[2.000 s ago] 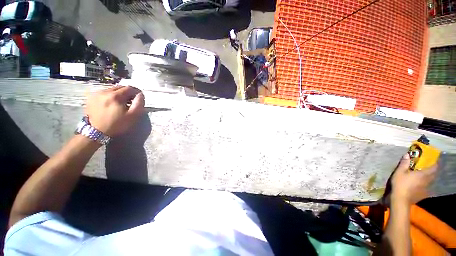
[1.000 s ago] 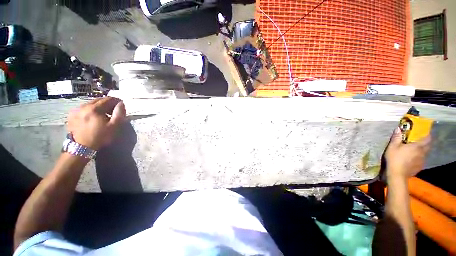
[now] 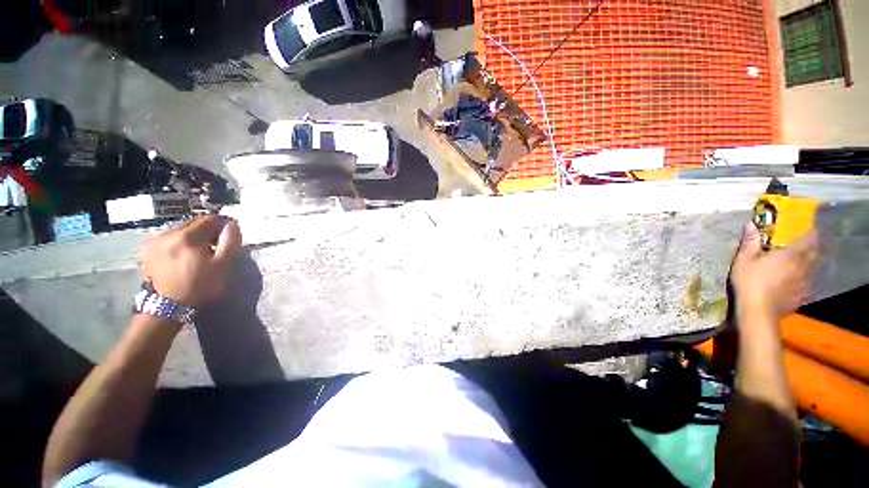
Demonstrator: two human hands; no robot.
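Observation:
My right hand (image 3: 774,276) holds the yellow hoist pendant control (image 3: 795,221) upright at the right end of the concrete ledge (image 3: 457,276). My left hand (image 3: 193,255), with a metal watch on the wrist, rests on the ledge at the left with its fingers curled; I cannot tell whether it grips the ledge's edge. Beyond the ledge and below, the brown load platform (image 3: 522,125) hangs at a slant beside the tiled roof, with dark blue cloth (image 3: 473,124) on it. A thin dark line runs up and right from the platform.
A round whitish metal object (image 3: 292,177) stands at the ledge's outer edge. Orange tubes (image 3: 827,376) are at the lower right. Far below are parked cars (image 3: 329,27), a person (image 3: 424,43) and the orange-red tiled roof (image 3: 648,76).
The platform shows more fully and has turned to a slant. The view has shifted, so the ledge and street lie differently in it. My right hand still holds the control.

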